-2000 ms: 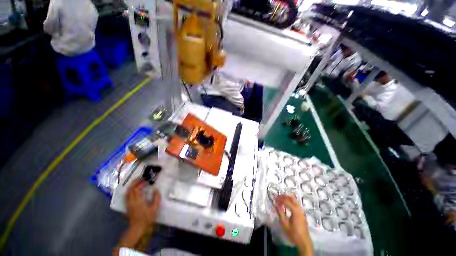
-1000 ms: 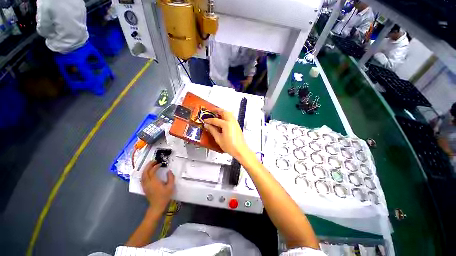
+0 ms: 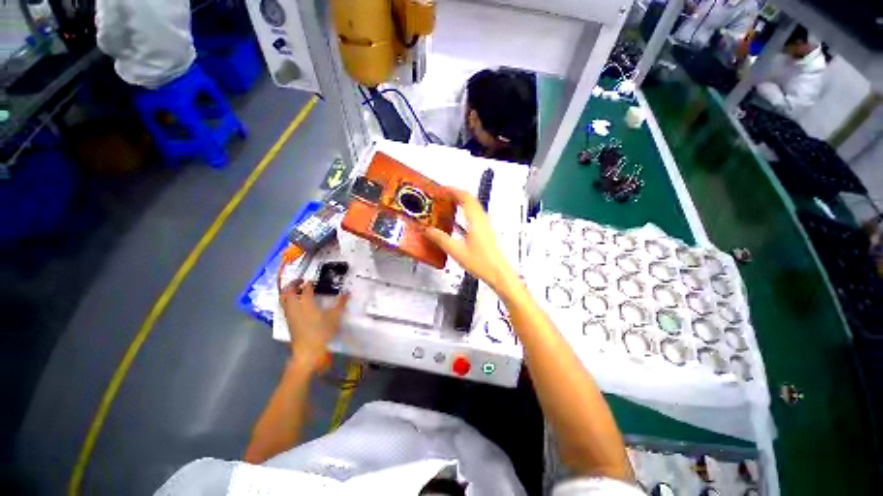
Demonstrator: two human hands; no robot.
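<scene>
The orange-brown press fixture [image 3: 431, 244] sits tilted on the white press base. A ring housing [image 3: 414, 201] lies in its round centre opening. My right hand [image 3: 471, 240] is at the fixture's right edge, thumb and fingers apart, beside the ring. It holds nothing that I can see. My left hand [image 3: 312, 318] is over the left front of the base, fingers apart, just below a small black block [image 3: 331, 277]. Its fingertips are close to the block; whether they touch it is unclear. A sheet of ring housings [image 3: 631, 286] lies on the right.
The gold press head [image 3: 364, 41] hangs above the fixture. A black bar [image 3: 474, 254] runs along the base. A red emergency stop [image 3: 461, 365] is on the front edge. A handheld terminal [image 3: 315, 229] lies left. A person's head [image 3: 502, 111] shows behind the press.
Over two seconds my right hand went from the ring sheet to the fixture, then drew back from its centre to its right edge. A ring now shows in the nest. A head appeared behind the press.
</scene>
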